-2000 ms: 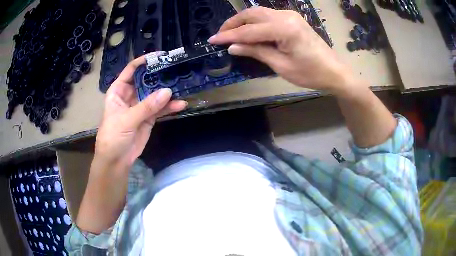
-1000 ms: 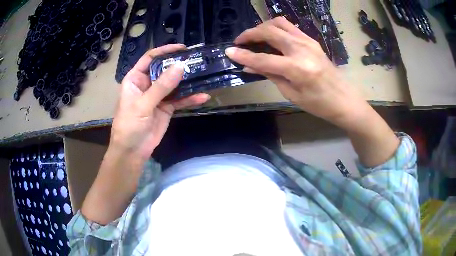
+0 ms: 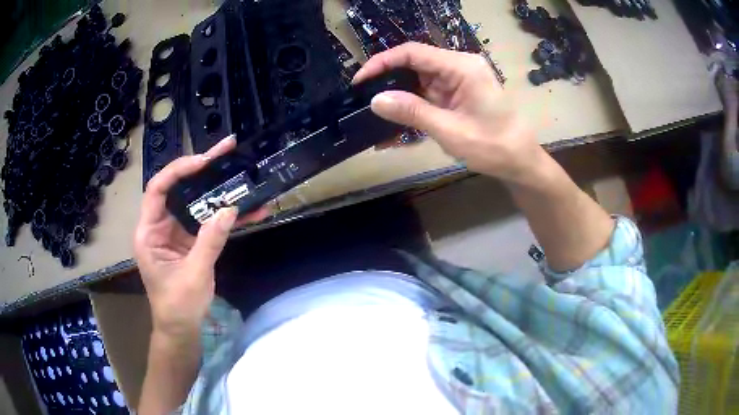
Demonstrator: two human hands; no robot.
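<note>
A long black front panel point(image 3: 324, 146) is held tilted above the bench's front edge, its back side up. A narrow dark circuit board with white connectors point(image 3: 219, 203) lies in it. My left hand point(image 3: 182, 235) grips the panel's left end, thumb by the connectors. My right hand point(image 3: 454, 109) grips its right end, thumb on top and fingers at the far edge. Whether the board is fully seated cannot be told.
A heap of black knobs point(image 3: 69, 130) lies left on the bench. Black panels point(image 3: 207, 77) lie behind the held one, circuit boards point(image 3: 413, 24) right of them, then small dark pieces point(image 3: 559, 44). A carton of panels point(image 3: 73, 357) is low left, a yellow crate point(image 3: 709, 332) low right.
The board, earlier held above the panel, now lies in it. Both hands now hold the panel by its ends, tilted more steeply, with the left end moved lower and leftward.
</note>
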